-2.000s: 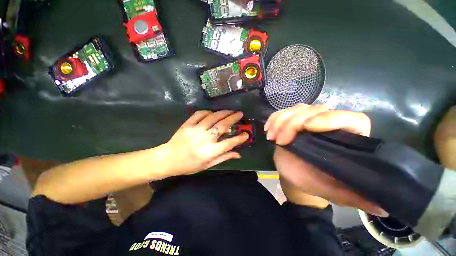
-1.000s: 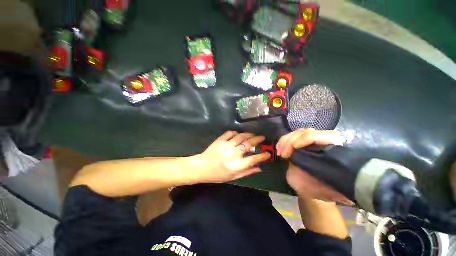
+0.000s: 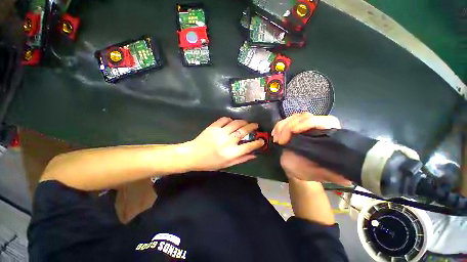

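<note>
My left hand lies over an electronic unit on the dark mat and holds it down; only its red end and a bit of the inside show past my fingers. My right hand is wrapped around the thick black electric screwdriver, held nearly level, with its pale tape band toward the cable end. The screwdriver's front end is at the unit's red end, but its tip is hidden by my fingers. The round screw tray, holding grey screws, is just beyond my right hand.
Open units with green boards lie beyond my hands: one beside the tray, several behind it, one upright in the middle, one tilted at left. More lie far left. A white round fan stands below the bench's right side.
The camera view has shifted. The screwdriver has swung to a more level angle than two seconds ago, showing its tape band and cable. My left hand stays on the same unit.
</note>
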